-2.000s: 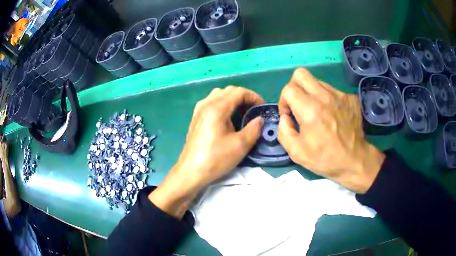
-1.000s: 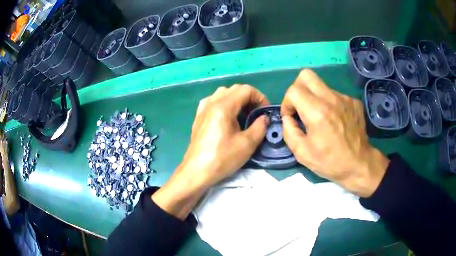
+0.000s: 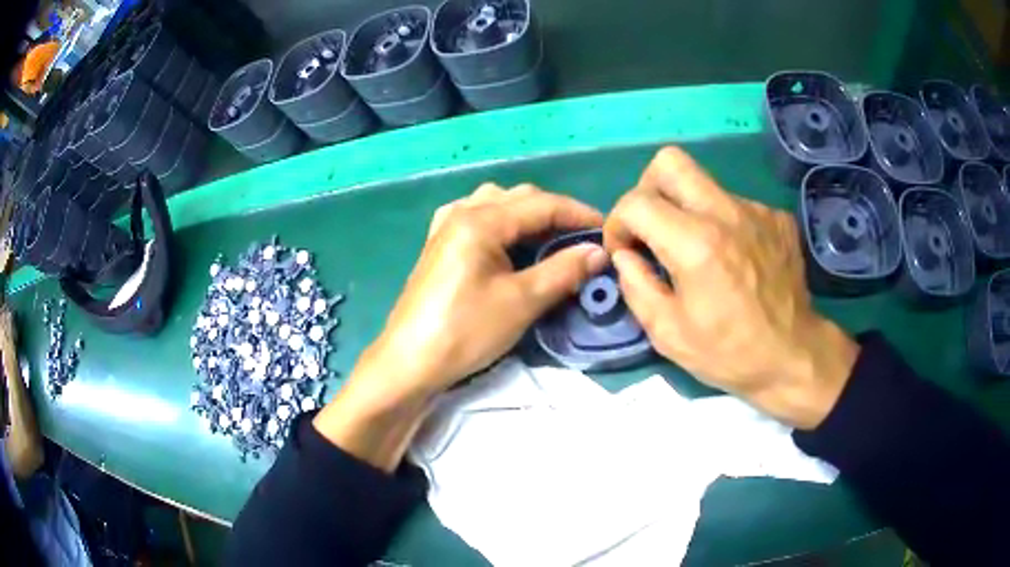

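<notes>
A dark plastic housing point(image 3: 598, 330) stands open side up on the green bench, at the far edge of a crumpled white cloth point(image 3: 565, 465). Its round hollow post shows between my hands. My left hand point(image 3: 476, 277) grips the housing's left side, with the thumb reaching inside over the far wall. My right hand point(image 3: 709, 277) holds the right side, its fingertips inside at the far wall, close to my left thumb. My fingers hide what they touch there. A pile of small grey-and-white fittings point(image 3: 260, 349) lies left of my hands.
Separate open housings point(image 3: 851, 227) stand in rows at the right. Stacked housings point(image 3: 388, 66) stand behind the raised green edge point(image 3: 443, 146), with more at far left. A black handled part point(image 3: 138, 282) and a small scatter of fittings point(image 3: 58, 352) lie left. A person's arm point(image 3: 20, 415) shows at the left rim.
My left thumb has moved right along the inside of the housing's far wall, closer to my right fingertips. My right fingers have shifted slightly left. The housing stays in nearly the same place.
</notes>
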